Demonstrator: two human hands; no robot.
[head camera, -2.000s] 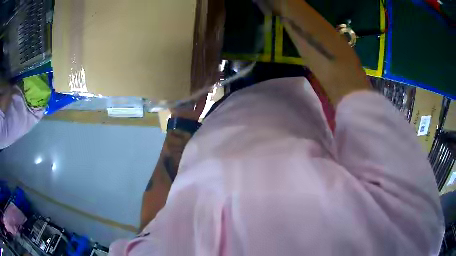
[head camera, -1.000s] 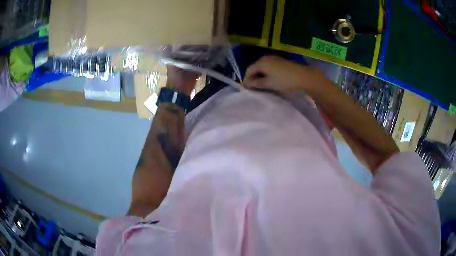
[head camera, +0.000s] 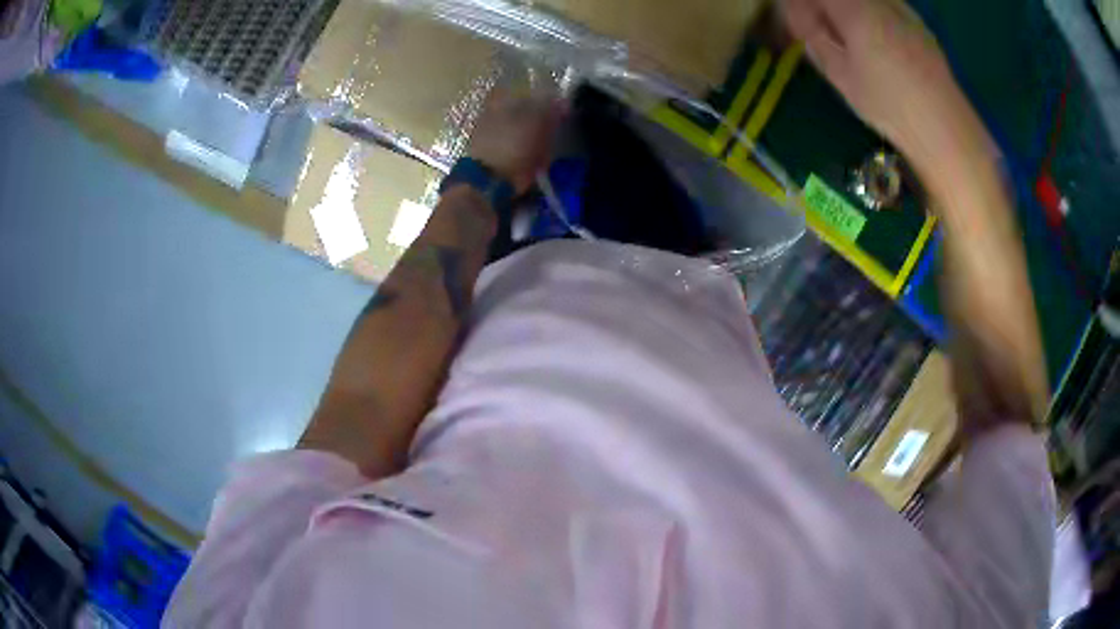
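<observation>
A tray stack with tan cardboard faces (head camera: 669, 27) lies at the top, bound in shiny stretch film. A loose loop of clear film (head camera: 786, 234) hangs from it across my front, over the bench edge. My left hand (head camera: 522, 129) is behind or against the film at the stack's near side, blurred; its grip cannot be made out. My right hand (head camera: 866, 55) is raised over the green mat, right of the stack, blurred and partly cut off by the top edge; whether it holds film is unclear.
The green mat with yellow tape (head camera: 762, 178) bears a round brass-coloured part (head camera: 877, 181) and a green label (head camera: 832, 210). A carton with white labels (head camera: 356, 203) stands below the stack. Another carton (head camera: 909, 436) and wrapped trays (head camera: 817, 326) are at the right. A blue stool (head camera: 133, 571) is lower left.
The view has turned, and the stack shows higher and tilted. My right hand has moved from near my chest up and out to the right over the mat. The film now hangs in a wide loop.
</observation>
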